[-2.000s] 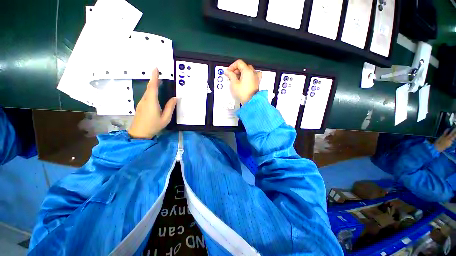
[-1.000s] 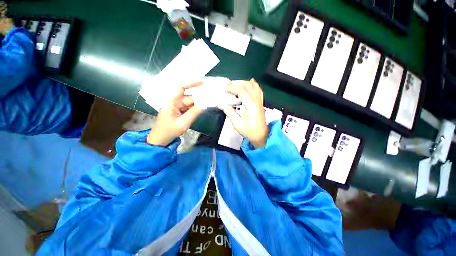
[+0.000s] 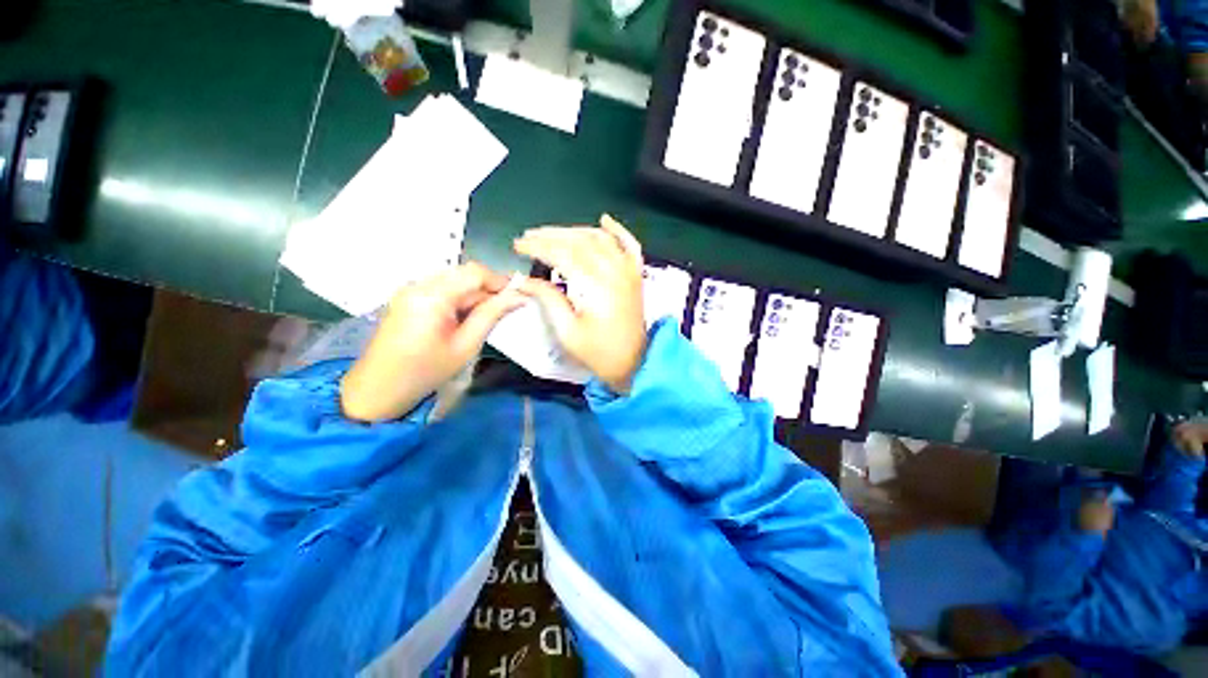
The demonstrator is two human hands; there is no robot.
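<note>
My left hand (image 3: 427,338) and my right hand (image 3: 590,294) meet fingertip to fingertip above the near tray's left end. My left thumb and fingers pinch a small white sheet (image 3: 518,284); any small adhesive piece at my right fingertips is too small to tell. The near black tray (image 3: 869,384) holds pale phone backs (image 3: 844,367) with dark camera circles at their far end. My hands partly hide its left slots. A stack of white sticker sheets (image 3: 398,199) lies to the left.
A second black tray (image 3: 656,170) with several phone backs (image 3: 798,133) lies beyond. White slips (image 3: 1047,391) and a clear dispenser-like item (image 3: 1027,315) lie right. A bagged item (image 3: 387,56) lies near a metal post. Other workers' blue sleeves (image 3: 1119,556) show at the sides.
My left hand has left the sheet stack and my right hand the phone backs, and both came together. The larger white sheet held between them a second ago is now mostly hidden.
</note>
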